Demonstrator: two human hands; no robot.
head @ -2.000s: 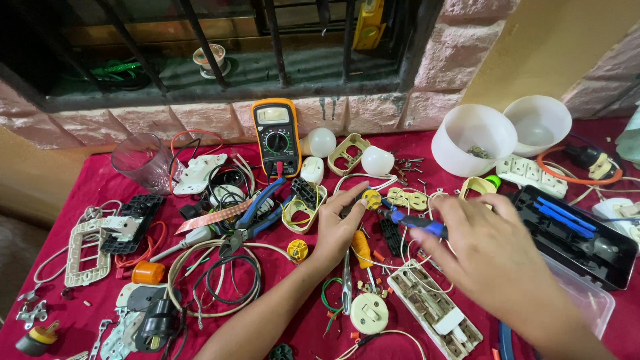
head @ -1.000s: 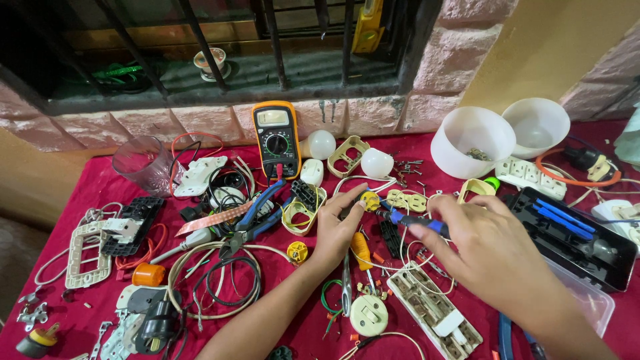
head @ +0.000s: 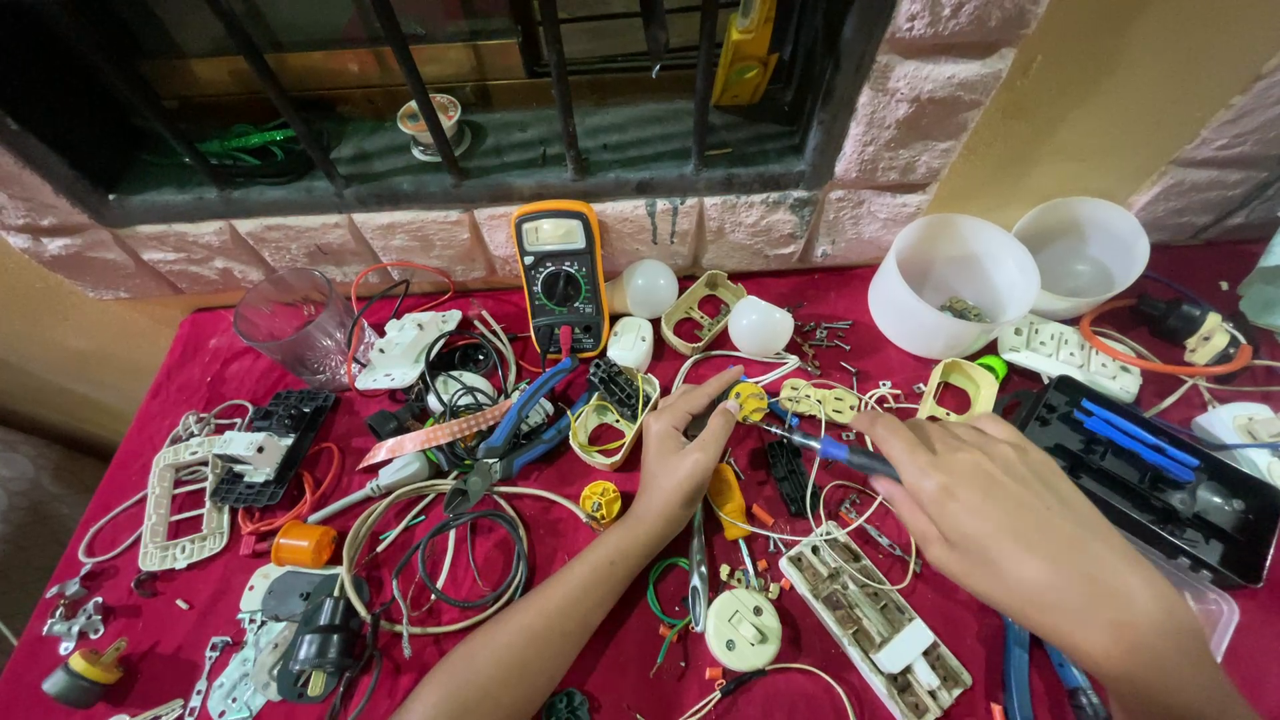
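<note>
My left hand point(head: 685, 440) holds a small yellow and black electrical plug point(head: 747, 402) between thumb and fingers. In my right hand point(head: 960, 490) is a screwdriver with a blue and black handle point(head: 845, 455); its tip points at the side of the plug, and whether it sits in a screw cannot be told. A cream outlet insert point(head: 818, 400) lies just right of the plug. Below the hands are an orange-handled screwdriver point(head: 728, 490), a round cream switch point(head: 743, 628) and an open power strip housing point(head: 880, 620). A yellow plug part point(head: 600, 501) lies beside my left forearm.
At the back stand a multimeter point(head: 560, 280), a light bulb point(head: 648, 289) and two white plastic tubs point(head: 950, 290) point(head: 1085, 250). Diagonal cutters point(head: 510, 430), coiled cables point(head: 440, 560) and a clear tumbler point(head: 300, 325) are on the left. A black tool case point(head: 1160, 480) lies on the right.
</note>
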